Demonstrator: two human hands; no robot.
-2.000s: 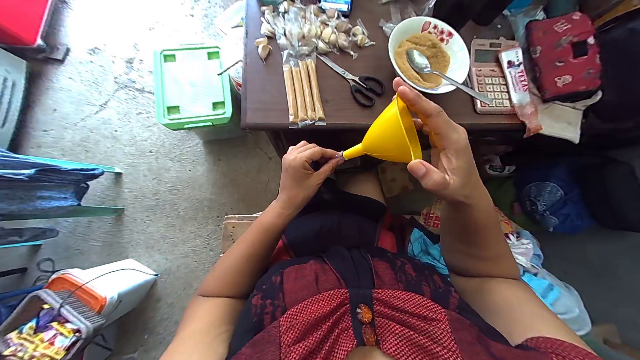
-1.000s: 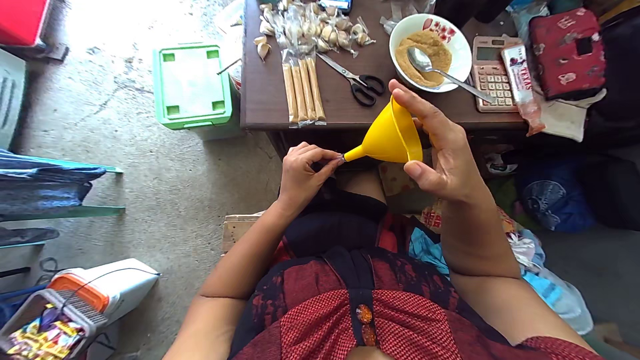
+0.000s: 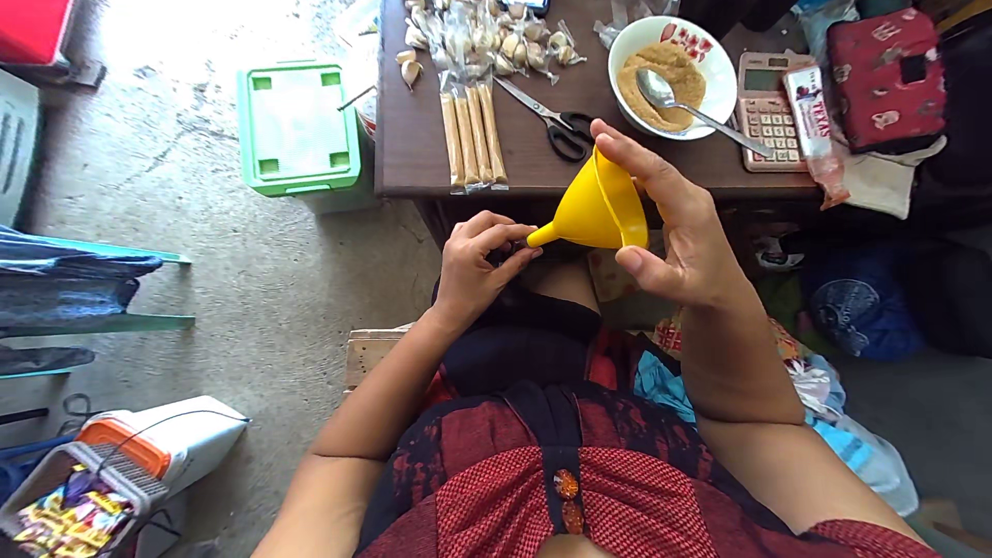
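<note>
A yellow plastic funnel (image 3: 595, 203) lies tilted on its side over my lap, its spout toward the left. My right hand (image 3: 673, 221) grips its wide rim between thumb and fingers. At the spout tip, the fingers of my left hand (image 3: 490, 260) are pinched; what is between them is too small to tell. Beyond, on the table, a flowered bowl (image 3: 727, 85) holds brown powder (image 3: 657, 81) and a metal spoon (image 3: 657, 89). Filled plastic tubes (image 3: 473, 136) lie side by side near the table edge, with black-handled scissors (image 3: 554, 120) to their right.
Garlic cloves in small clear bags (image 3: 519, 43) lie at the back of the brown table (image 3: 403, 167). A pink calculator (image 3: 767, 116), a labelled packet (image 3: 810, 116) and a red pouch (image 3: 887, 81) are at right. A green-lidded box (image 3: 298, 128) stands left of the table.
</note>
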